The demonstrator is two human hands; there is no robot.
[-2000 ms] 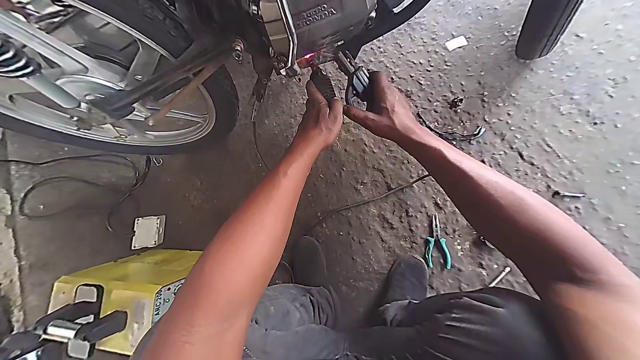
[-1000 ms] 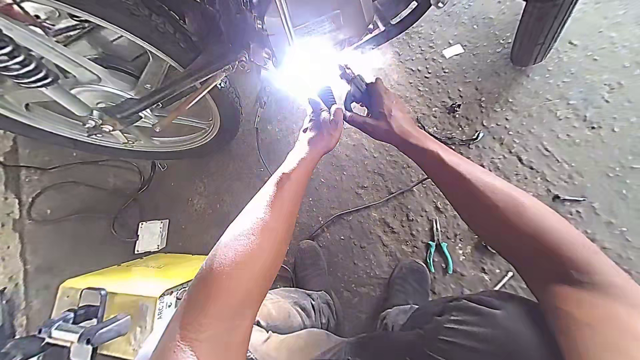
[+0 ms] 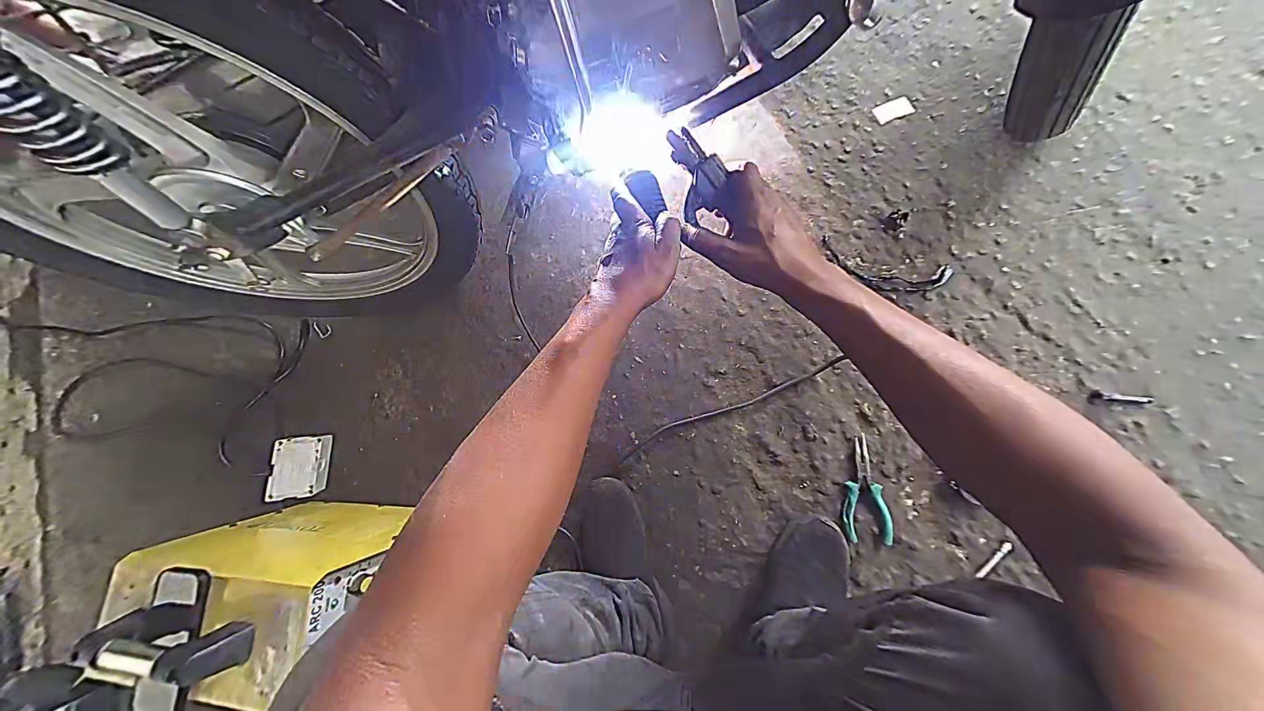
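A bright white welding arc (image 3: 622, 133) glares under the motorcycle's engine (image 3: 652, 49) and hides the metal around it. Just below the glare, my left hand (image 3: 640, 252) is closed around a dark ribbed cylindrical part (image 3: 646, 194). To its right, my right hand (image 3: 755, 232) grips a dark electrode holder (image 3: 706, 173), whose jaws are beside the arc. Both hands are close together, the right fingers near the left thumb. Whether an electrode is in the jaws cannot be told through the glare.
A rear wheel (image 3: 449, 232) stands at the left. The yellow arc welder (image 3: 257, 548) is at lower left, near a pale square plate (image 3: 298, 468). Green-handled pliers (image 3: 867, 504) and a small metal tool (image 3: 994, 559) lie lower right. A cable (image 3: 731, 408) crosses the ground; a tyre (image 3: 1071, 74) stands upper right.
Two seconds ago only a small reddish glow showed under the engine; a bright arc has since flared up and is still burning. Both hands keep nearly the same place and hold.
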